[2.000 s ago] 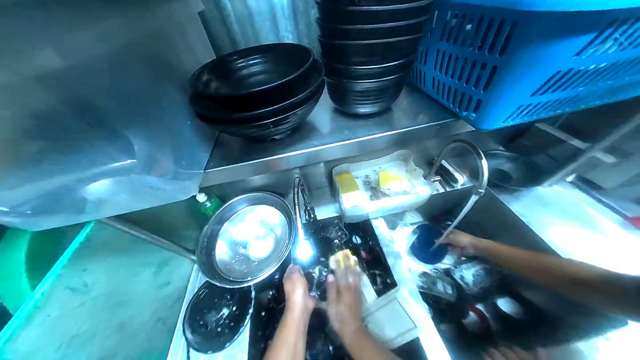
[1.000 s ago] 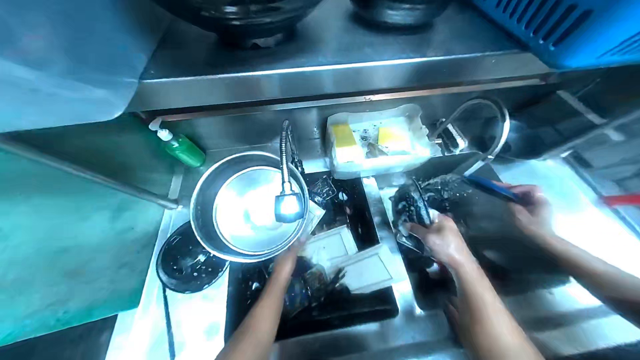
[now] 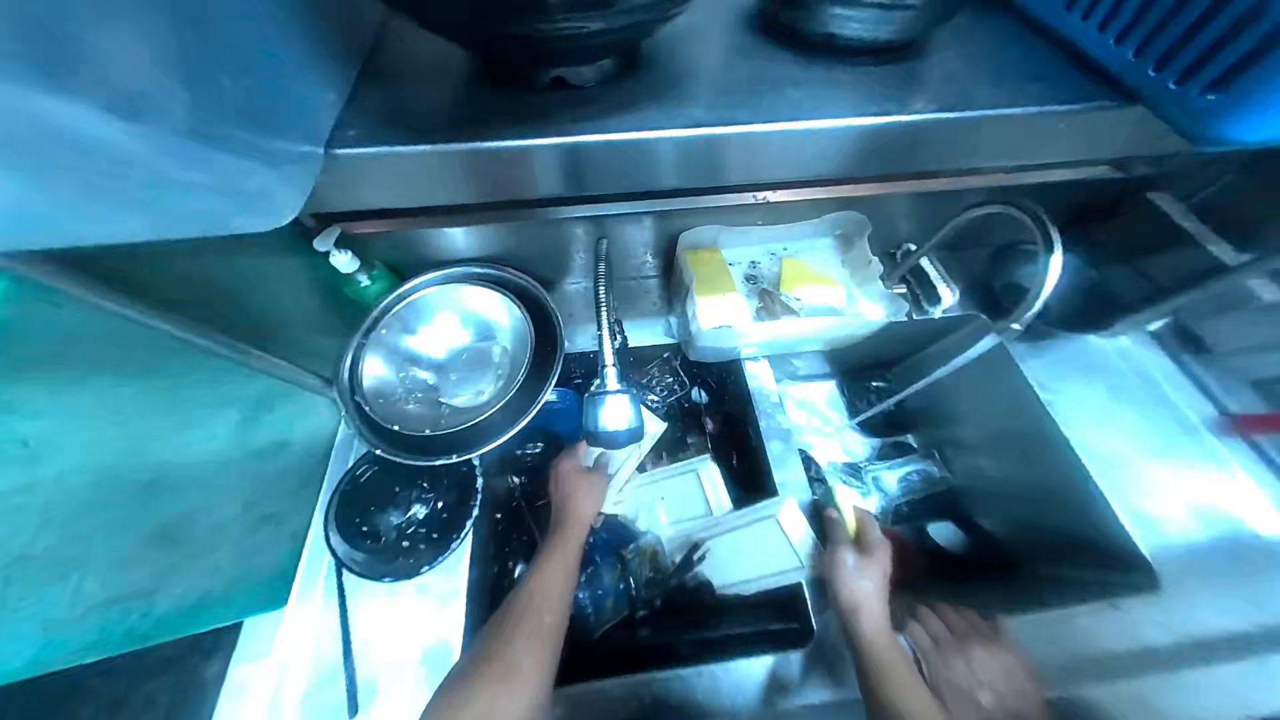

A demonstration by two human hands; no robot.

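Note:
My left hand [image 3: 578, 487] is at the spray head of the faucet [image 3: 613, 415], beside the edge of a white dish [image 3: 640, 450]; its grip is hidden. Two white rectangular trays [image 3: 752, 550] lie in the left sink below. Over the sink divider, my right hand [image 3: 857, 565] is closed around a dark elongated utensil [image 3: 815, 478], with something yellow against it. A large metal pan [image 3: 350, 385] with a metal bowl [image 3: 440, 365] in it rests left of the faucet. Below that is a wet black plate [image 3: 400, 515].
Another person's blurred hand [image 3: 975, 660] is at my right wrist. A white tub [image 3: 720, 343] holds yellow sponges [image 3: 712, 272]. The right sink [image 3: 1040, 480] contains clear plastic items [image 3: 905, 480]. A green soap bottle [image 3: 368, 282] stands behind the pan; a metal shelf [image 3: 750, 150] runs above.
Both my hands were close together over the left sink two seconds ago; the right is now at the divider. The spray head, over the pan one second ago, is now to its right.

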